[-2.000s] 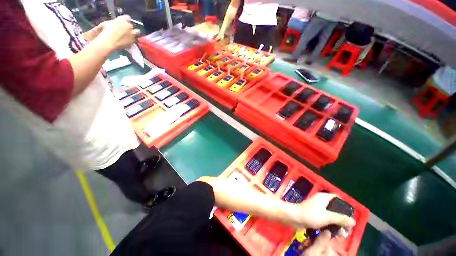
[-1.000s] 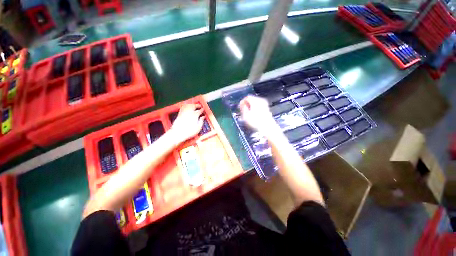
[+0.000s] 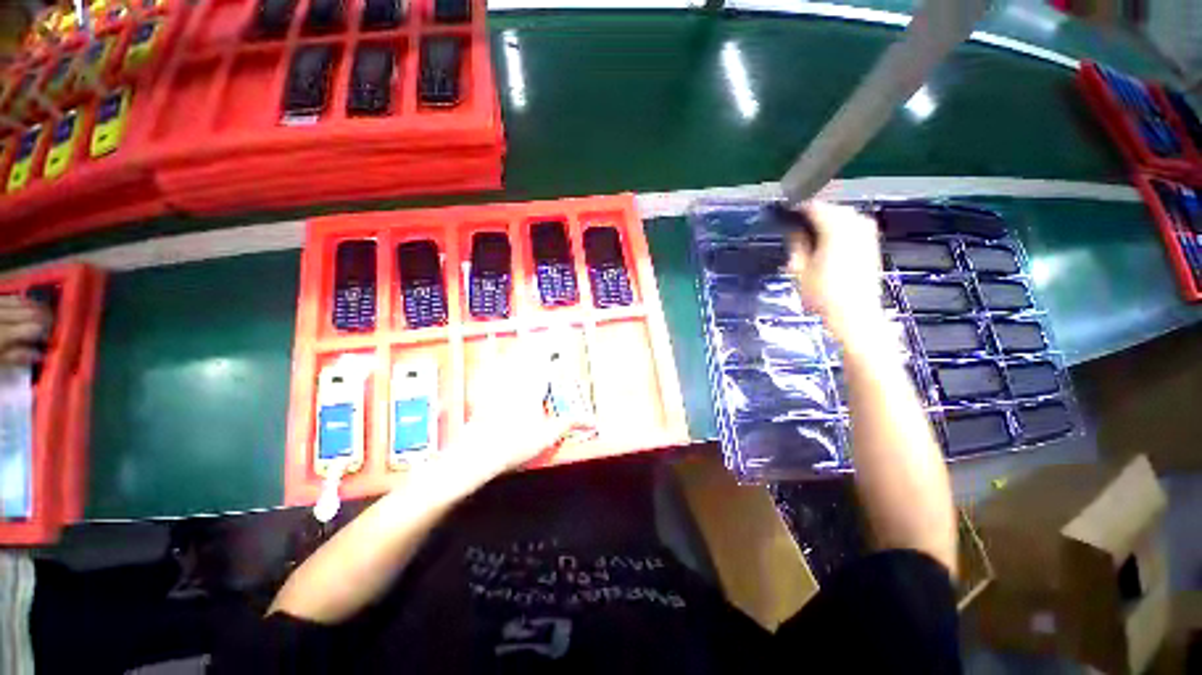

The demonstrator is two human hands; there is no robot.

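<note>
A red tray [image 3: 488, 346] lies before me. Several black keypad phones [image 3: 489, 276] fill its back row. Two uncovered phone bodies [image 3: 413, 419] lie in the left front pockets; a yellowish tab hangs from the leftmost. My left hand [image 3: 530, 433] has its fingertips on the lower end of a third uncovered body [image 3: 563, 380] at the front right, blurred by glare. My right hand [image 3: 833, 257] is at the back left of the clear blister tray of black covers [image 3: 936, 295], fingers bent at a dark cover; whether they grip it cannot be told.
Stacked red trays [image 3: 330, 156] with black and yellow phones stand at the back left. Another person's hand [image 3: 19, 327] is over a red tray at the far left. A grey post [image 3: 886, 92] rises behind the blister tray. Cardboard boxes [image 3: 1074, 534] stand below at right.
The view has turned and levelled. My left hand has moved from the back row to the front-right body, uncovering a black phone in the back-right pocket. My right hand remains over the blister tray's left part.
</note>
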